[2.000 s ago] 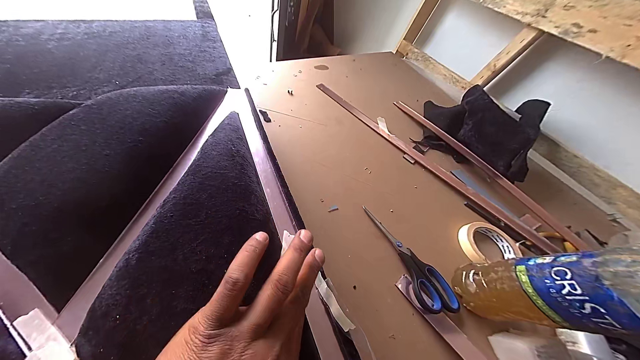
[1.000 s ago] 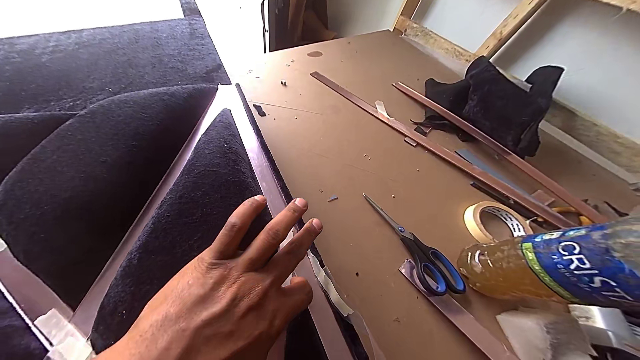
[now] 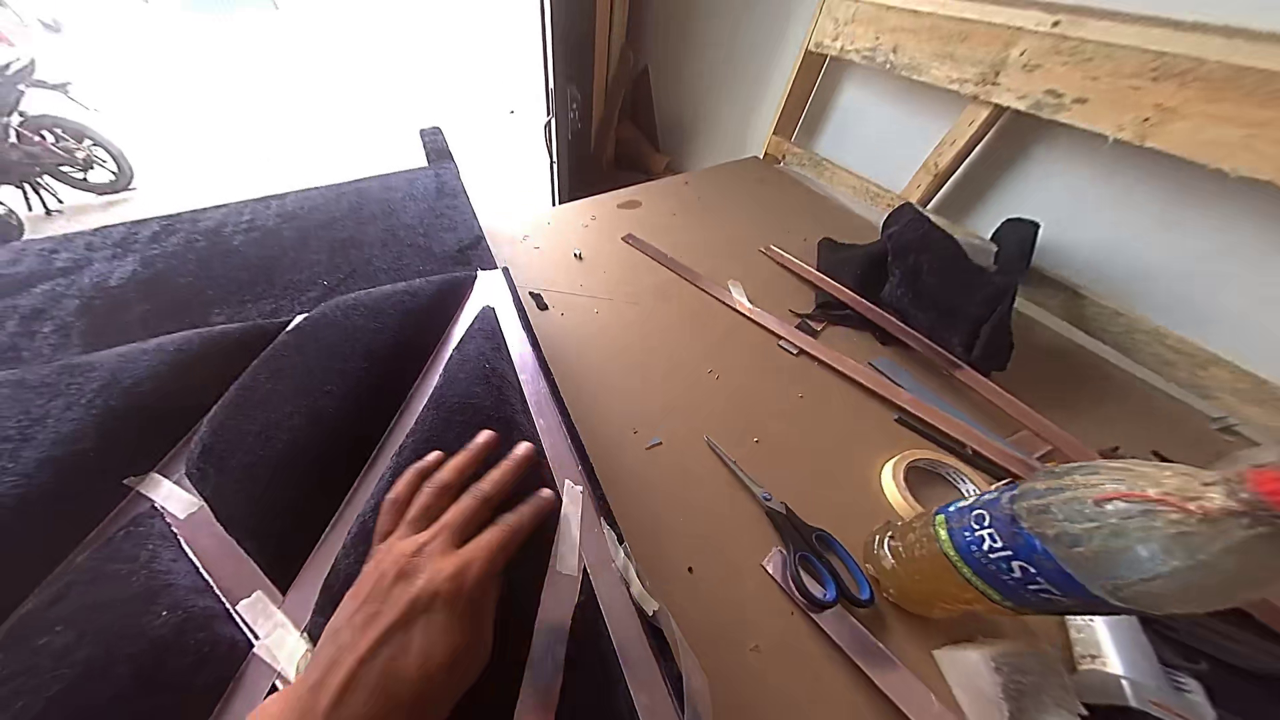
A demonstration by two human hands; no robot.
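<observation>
My left hand [image 3: 440,570] lies palm down, fingers slightly apart, on a narrow pointed panel of dark plush fabric [image 3: 450,400]. Shiny pinkish strips [image 3: 550,430] border this panel and meet at a point at its far end. Just right of my fingers, a piece of masking tape [image 3: 570,528] sits on a shorter strip [image 3: 545,640]. More tape pieces [image 3: 275,635] hold strips at the lower left, between other dark plush panels [image 3: 330,400]. My right hand is not in view.
On the brown tabletop [image 3: 680,400] lie blue-handled scissors [image 3: 800,550], a masking tape roll [image 3: 925,480], a plastic bottle with amber liquid [image 3: 1060,540], long pinkish strips [image 3: 830,355] and dark fabric scraps [image 3: 930,285]. A wooden frame [image 3: 1050,70] leans at the wall; a motorcycle [image 3: 60,150] stands outside.
My left hand has moved off the long edge strip onto the plush panel, and the short taped strip beside it now shows. The view has tilted up.
</observation>
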